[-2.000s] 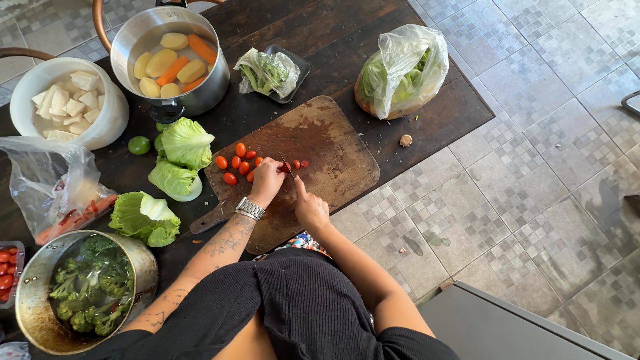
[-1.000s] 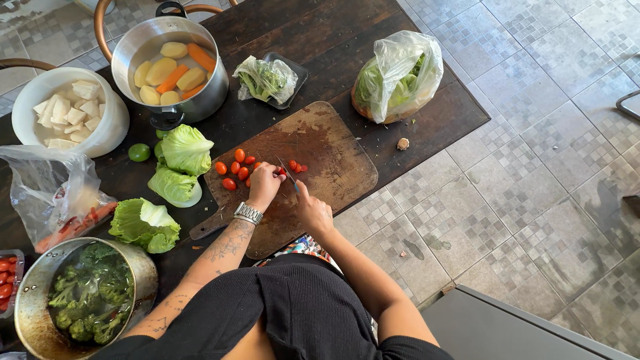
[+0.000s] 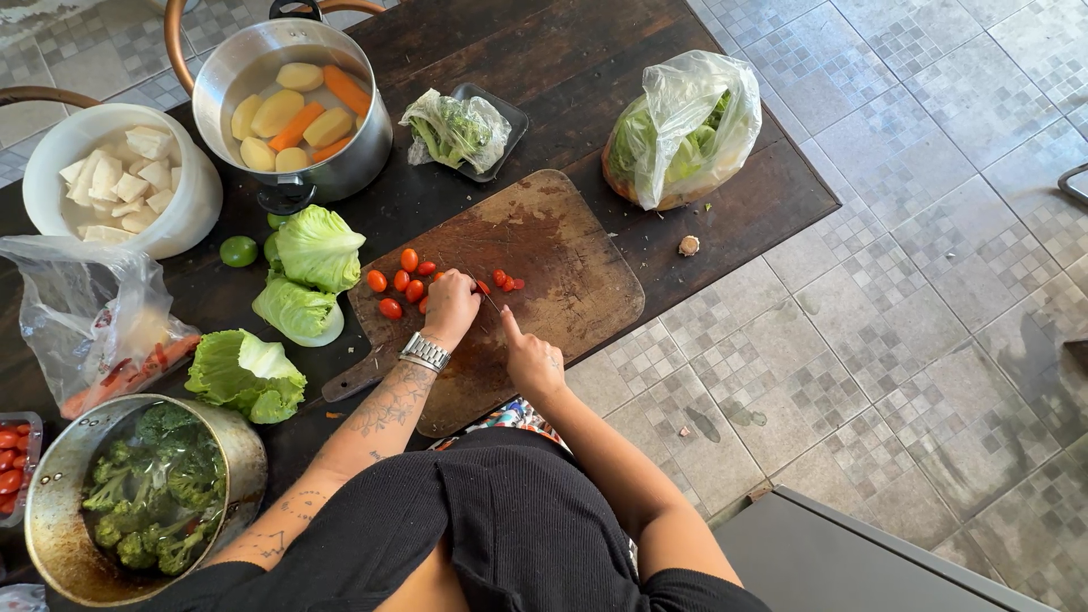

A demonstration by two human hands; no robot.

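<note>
A worn wooden cutting board [image 3: 561, 229] lies at a slant on the dark table. My left hand [image 3: 451, 308], with a metal watch at the wrist, pinches a small red tomato [image 3: 483, 287] on the board. My right hand [image 3: 534, 357] grips a knife, its index finger stretched along the top; the thin blade [image 3: 487, 297] lies at the tomato and the handle is hidden in the palm. Several whole tomatoes [image 3: 390, 308] sit left of my left hand. Small cut tomato pieces [image 3: 507, 281] lie just right of the blade.
Left of the board are lettuce pieces [image 3: 319, 249], a lime [image 3: 239, 251], a pot of potatoes and carrots [image 3: 374, 140], a white tub [image 3: 200, 200], a plastic bag [image 3: 93, 306] and a broccoli pot [image 3: 246, 459]. Behind are a black tray [image 3: 510, 119] and bagged greens [image 3: 693, 136].
More cut tomato pieces lie on the board to the right of the knife than one second ago. Both hands have stayed close together over the board.
</note>
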